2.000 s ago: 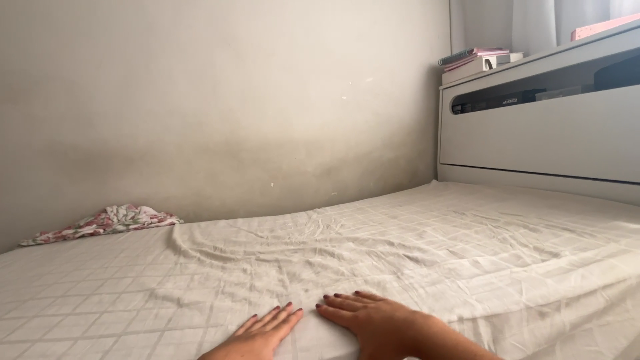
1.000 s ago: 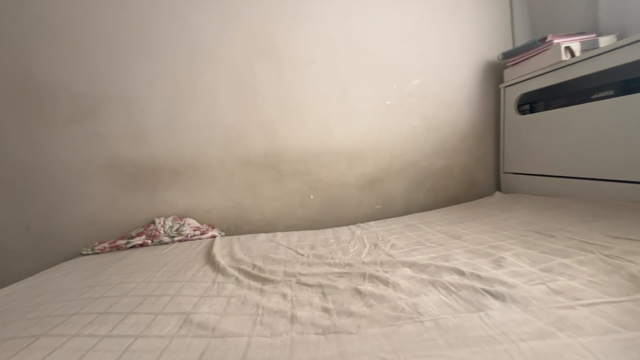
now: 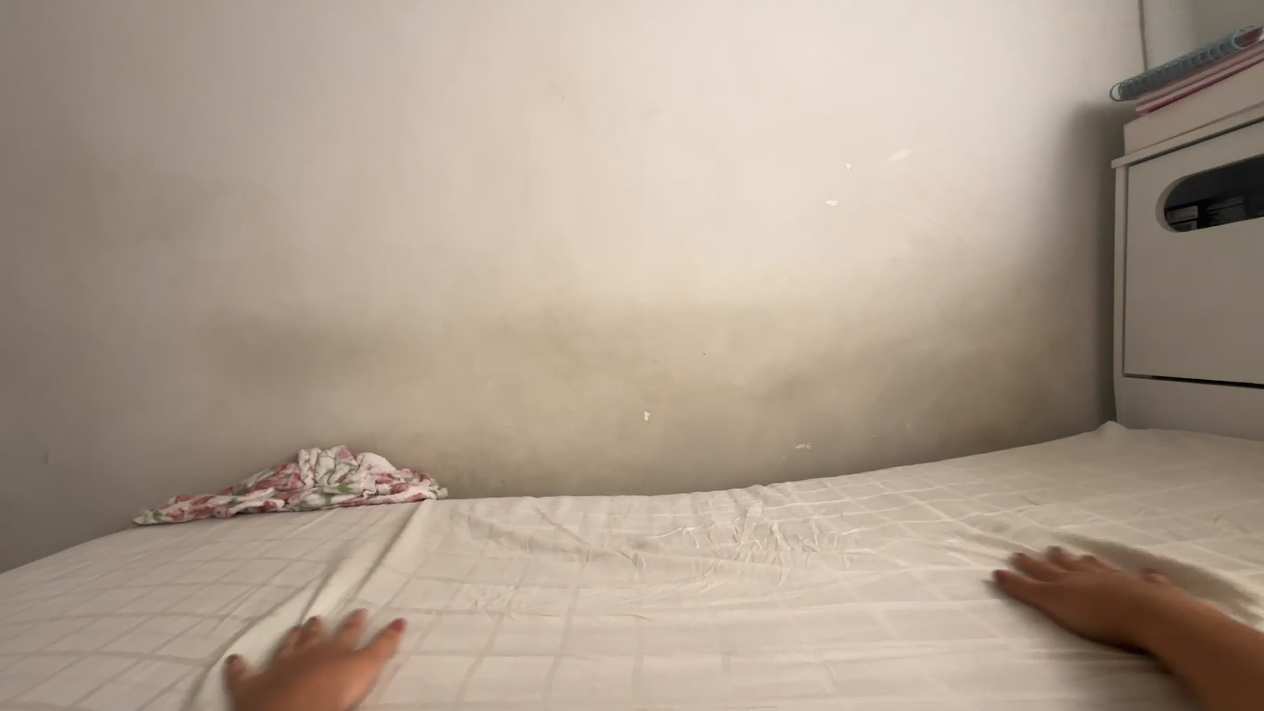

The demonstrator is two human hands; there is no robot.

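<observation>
A pale checked bed sheet (image 3: 671, 612) covers the mattress, with wrinkles near its middle and a long fold running down on the left. At the lower left my left hand (image 3: 316, 667) is over the sheet beside that fold, fingers spread and holding nothing; it is slightly blurred. Far to the right, my right hand (image 3: 1081, 597) reaches in from the side, palm down at the sheet, its fingers apart and nothing in them. A crumpled floral cloth (image 3: 326, 484) lies on the bed's far edge against the wall, beyond my left hand.
A stained wall (image 3: 632, 247) with small chipped spots rises behind the bed. At the right stands a white cabinet (image 3: 1195, 296) with an oval cutout, and a spiral notebook (image 3: 1185, 64) lies on a stack on top of it.
Two seconds ago my hands lay close together on the sheet; one second ago neither was in view. Now both are visible and far apart. The view has shifted.
</observation>
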